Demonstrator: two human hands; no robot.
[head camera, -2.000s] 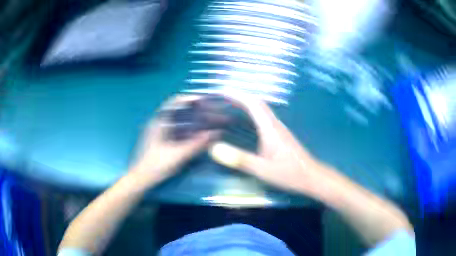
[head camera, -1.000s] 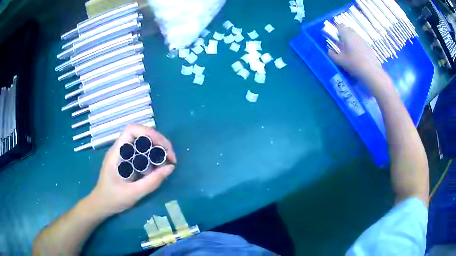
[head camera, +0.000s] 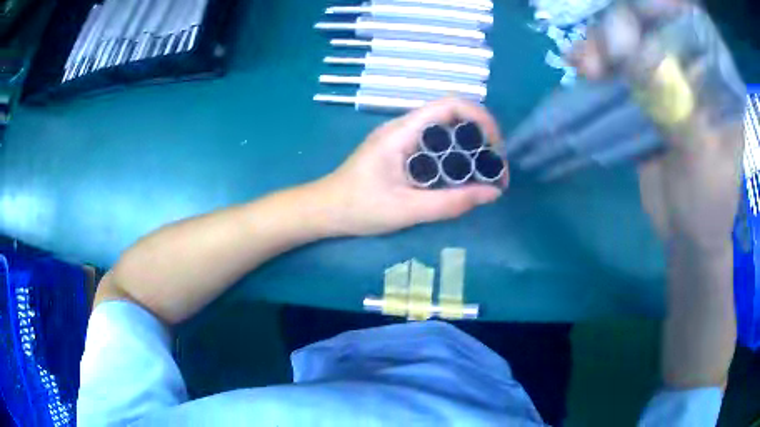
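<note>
My left hand (head camera: 408, 179) is closed around a bundle of several silver tubes (head camera: 456, 167). Their round, dark open ends face up toward me. My right hand (head camera: 658, 79) is blurred, with a yellow wrap on the thumb. It grips several blurred grey rods (head camera: 583, 133) that slant down and left toward the bundle, a little apart from it. Their exact number and tips cannot be made out. A row of tube assemblies (head camera: 425, 58) lies just beyond my left hand, with thin rods projecting to the left.
A black tray (head camera: 125, 82) with tube assemblies is at upper left. Small translucent plastic pieces (head camera: 568, 50) lie at upper right, partly behind my right hand. Tape strips (head camera: 452, 279) on a short bar are at the near edge. A blue bin (head camera: 747, 275) is at the right edge, a blue crate (head camera: 29, 350) lower left.
My right hand has come out of the blue bin to beside the bundle, with rods now in it. The view has turned right. My left hand still holds the upright bundle.
</note>
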